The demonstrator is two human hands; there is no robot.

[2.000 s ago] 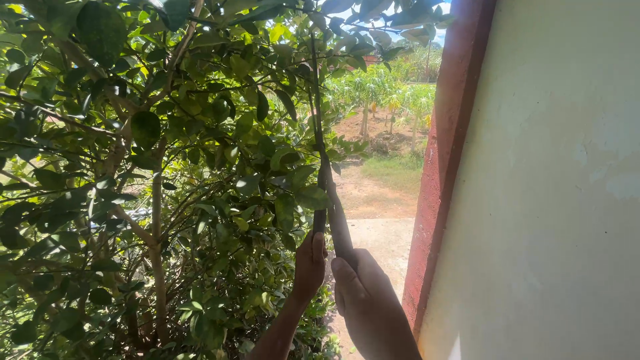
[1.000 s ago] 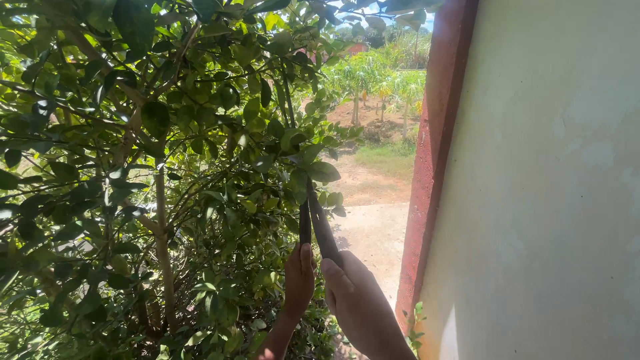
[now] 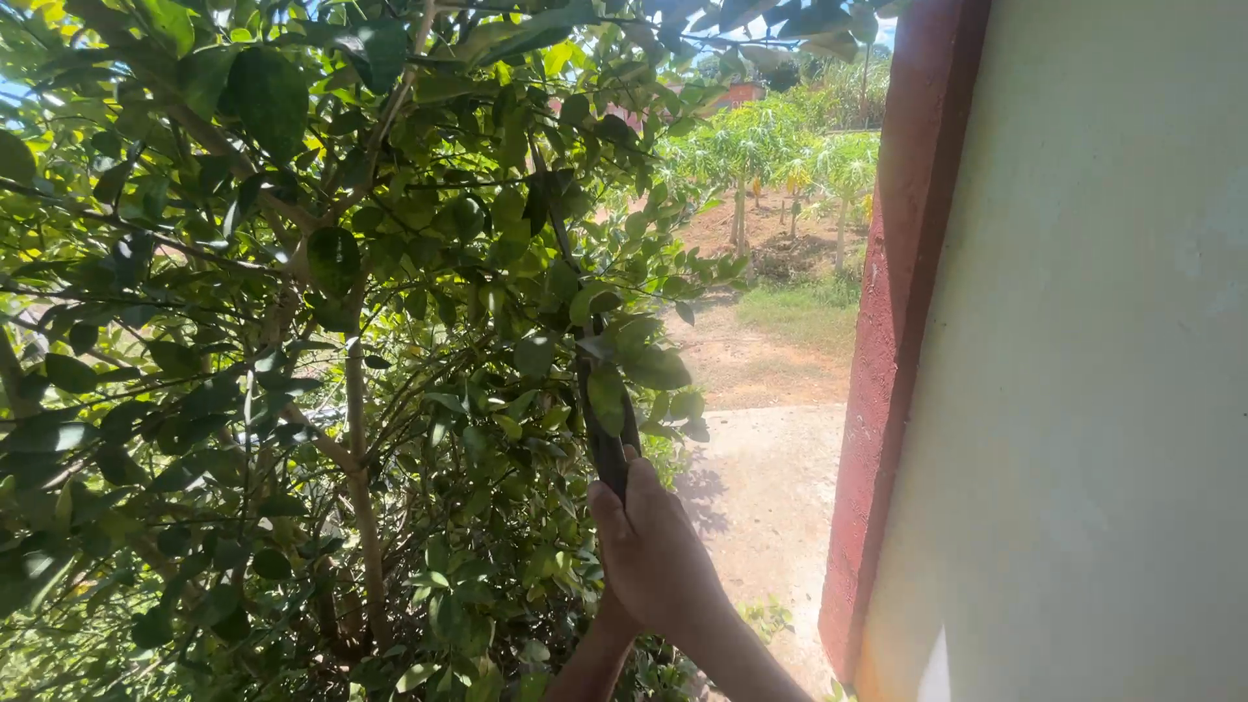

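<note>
Hedge shears point(image 3: 608, 453) with dark handles point up and away into a leafy shrub point(image 3: 468, 390); leaves cover part of the blades. My right hand point(image 3: 655, 551) grips one handle, its fingers closed. Behind and below it, my left hand point(image 3: 616, 609) is mostly hidden, close against the right one, around the other handle. The two handles lie almost together. A leafy twig point(image 3: 648, 366) hangs over the pivot area of the shears.
A pale wall point(image 3: 1082, 390) with a red painted edge point(image 3: 892, 322) stands close on the right. Branches fill the left side. Beyond are a concrete path point(image 3: 770, 487), grass, bare soil and small trees point(image 3: 741, 156).
My hands have come together, and the handles of the shears, apart at the grips earlier, are now nearly closed. The blades now slant further to the left among the leaves.
</note>
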